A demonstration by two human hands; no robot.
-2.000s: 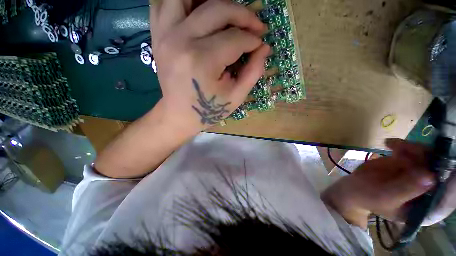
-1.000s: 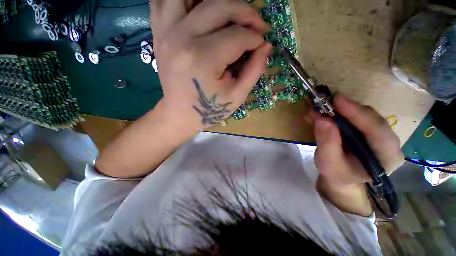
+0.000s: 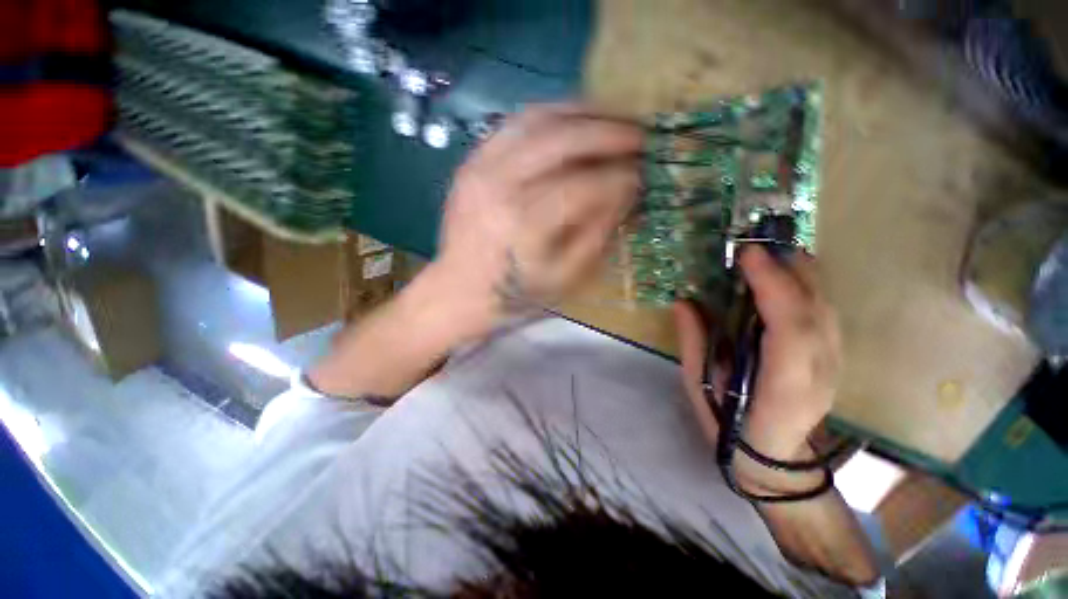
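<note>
The green PCB panel (image 3: 673,234) lies on the tan work board (image 3: 896,199), blurred. My right hand (image 3: 779,339) holds the black soldering iron (image 3: 738,316) at the panel's near right side; the iron's tip is too blurred to place. My left hand (image 3: 545,199) is over the panel's left edge, fingers bent and blurred. Whether it holds a wire cannot be told. Thin dark lead wires (image 3: 691,135) cross the top of the panel.
Stacked PCB panels (image 3: 234,129) stand at the left bench edge. White discs (image 3: 410,123) lie on the green mat (image 3: 392,193). A round silvery-grey tin (image 3: 1013,275) is at the right, a yellow rubber band (image 3: 950,392) below it. A red bag (image 3: 53,88) is far left, cardboard boxes (image 3: 307,287) below.
The view has swung, so the bench sits tilted and further right. My left hand has moved back to the panel's left edge, uncovering more of it. The iron, away two seconds ago, is over the panel.
</note>
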